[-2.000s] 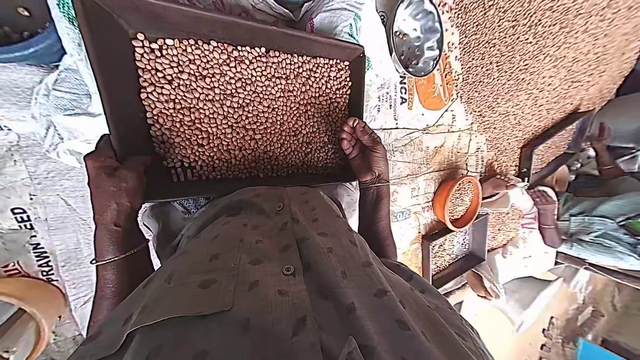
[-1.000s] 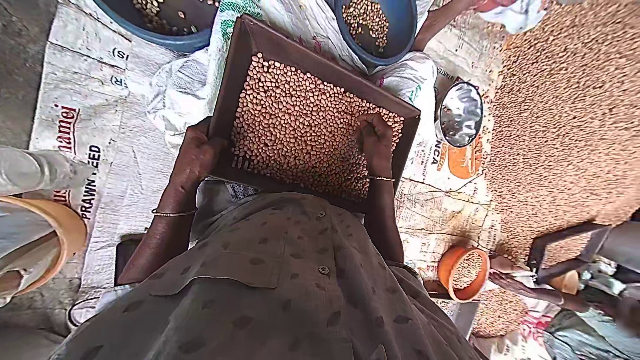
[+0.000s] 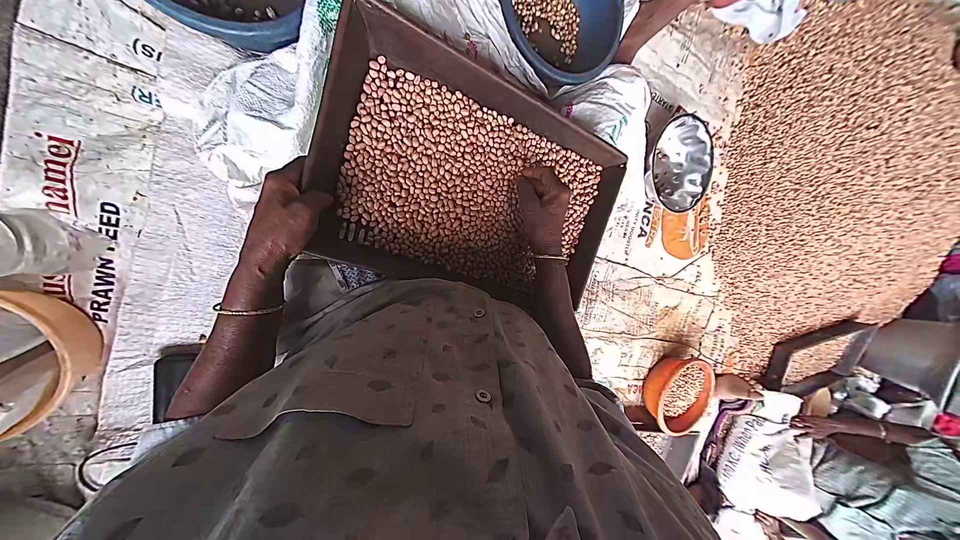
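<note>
A dark rectangular tray (image 3: 465, 71) lies across my lap, tilted in view, with a layer of shelled peanuts (image 3: 435, 157) spread over its floor. My left hand (image 3: 289, 206) grips the tray's left wall, thumb over the rim. Inside the tray, toward its right side, my right hand (image 3: 544, 202) rests on the peanuts with its fingers curled under; whether any nuts are in them is hidden. A thin bangle circles each wrist.
Blue basins (image 3: 259, 34) stand beyond the tray, and a steel bowl (image 3: 681, 163) lies right of it. A large peanut heap (image 3: 840, 150) covers the far right. Near an orange bowl (image 3: 660, 382) are other people's hands. An orange-rimmed container (image 3: 79, 330) is at left.
My right hand has gone from the tray's right near corner onto the peanuts inside. My left hand stays on the left wall. The view has shifted, bringing the blue basin beyond the tray into sight.
</note>
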